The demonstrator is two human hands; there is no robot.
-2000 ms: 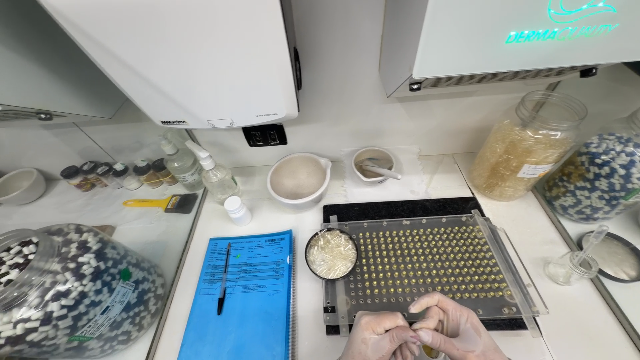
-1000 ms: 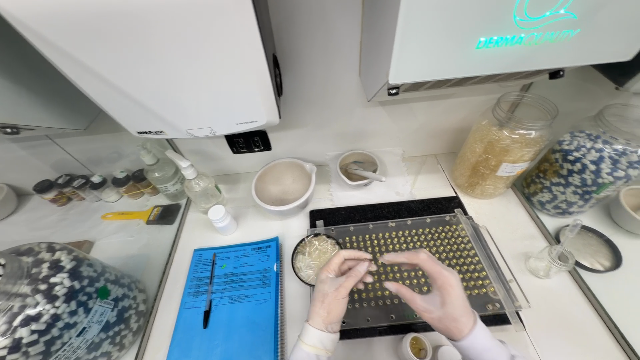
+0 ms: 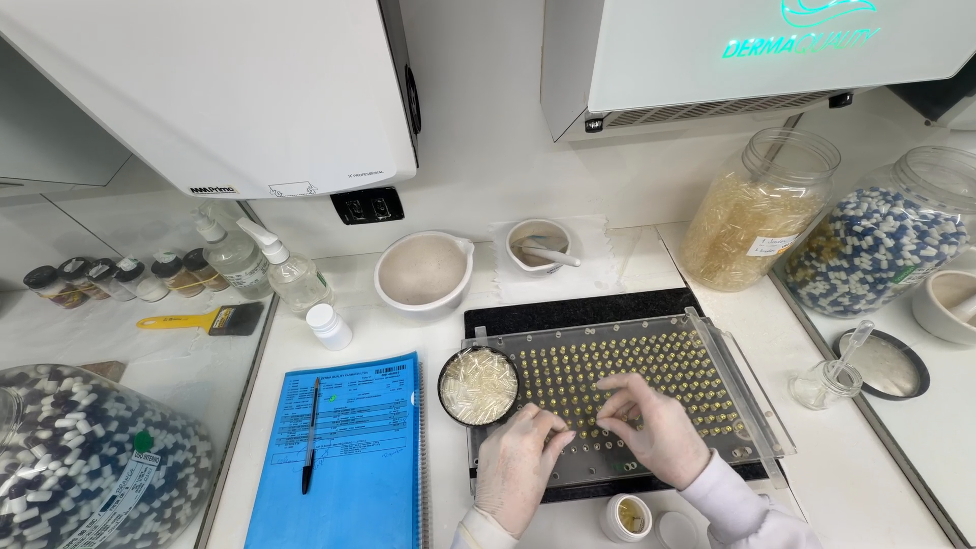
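Observation:
A capsule filling board (image 3: 564,354) of clear plastic lies on a black mat, its holes holding rows of yellowish capsules. Both my hands wear thin translucent gloves. My left hand (image 3: 526,457) is over the board's lower left part, thumb and fingers close together; whether something small is between them cannot be told. My right hand (image 3: 640,427) is over the lower middle, thumb and forefinger apart. A round black lid (image 3: 479,386) full of clear empty capsules rests at the board's left edge. Below the board stands an open white bottle (image 3: 627,518) with yellow capsules inside, beside a white cap (image 3: 675,531).
Left of the board are a blue folder (image 3: 343,473) with a pen (image 3: 310,442) and a closed white bottle (image 3: 329,328). Behind stand two mortars (image 3: 424,276) (image 3: 538,244). Large capsule jars (image 3: 755,206) (image 3: 877,236) (image 3: 99,450) and a small glass jar (image 3: 823,385) flank the work area.
My hands were together at the board's front edge two seconds ago and are now apart over it. Since one second ago, my left hand has moved down, away from my right hand.

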